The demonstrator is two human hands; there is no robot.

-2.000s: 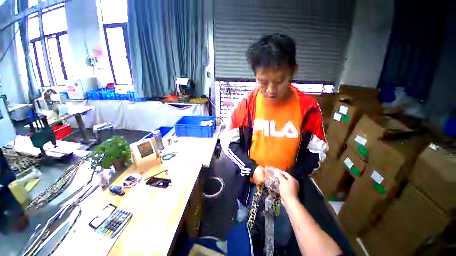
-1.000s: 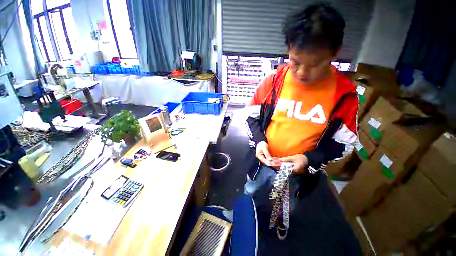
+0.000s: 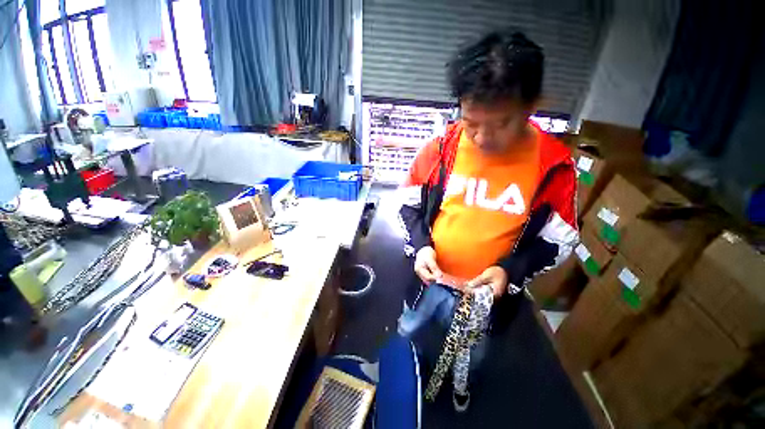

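No hand of mine is in the picture. A coworker in an orange shirt [image 3: 482, 197] stands in front of me and looks down. The coworker's two hands hold the top ends of patterned straps [image 3: 461, 339]. The straps hang down in a bundle, one part mottled black and yellowish, the other black and white. A small pinkish piece [image 3: 454, 281] is between the coworker's hands; I cannot tell what it is.
A wooden desk [image 3: 243, 343] at the left bears a calculator [image 3: 194, 331], a dark phone-like object [image 3: 267, 269] and paper. A blue bin [image 3: 327, 180] stands behind. A slatted wooden piece [image 3: 337, 404] lies below. Cartons [image 3: 671, 310] are stacked at the right.
My hand, which was at the straps two seconds ago, is out of the picture. The coworker holds the straps in both hands, and they now hang spread apart more than one second ago.
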